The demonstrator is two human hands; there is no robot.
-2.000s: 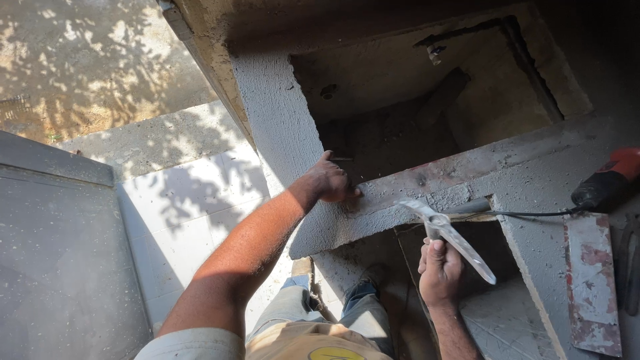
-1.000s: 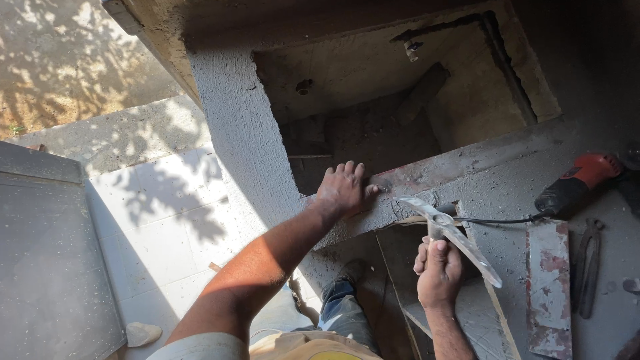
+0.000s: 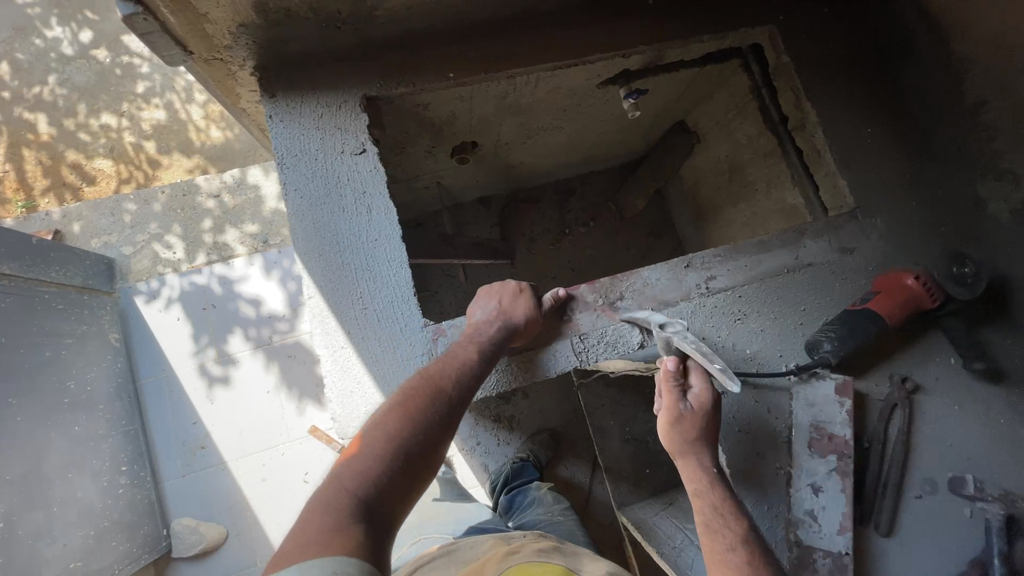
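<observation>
My left hand [image 3: 506,314] is closed over the front ledge [image 3: 640,284] of a rectangular opening in a rough plastered slab, its thumb pointing right along the edge. To its right, my right hand [image 3: 686,404] grips the handle of a dusty mason's hammer [image 3: 680,342], whose long pale head lies over the ledge's front side. Below the ledge a second opening [image 3: 560,432] shows my leg and foot. Inside the upper opening are a small valve [image 3: 631,102] on the back wall and a thick pipe [image 3: 658,168].
An angle grinder [image 3: 876,310] with its cord lies on the slab at the right. Nearer are a paint-flaked board [image 3: 822,472], pincers [image 3: 890,456] and another dusty tool [image 3: 996,520]. A grey panel [image 3: 68,400] stands at the left, with a stone [image 3: 196,537] on the tiled floor beside it.
My left hand has gone from spread fingers on the ledge to a closed hold over its edge. The right hand keeps holding the hammer. The view has shifted.
</observation>
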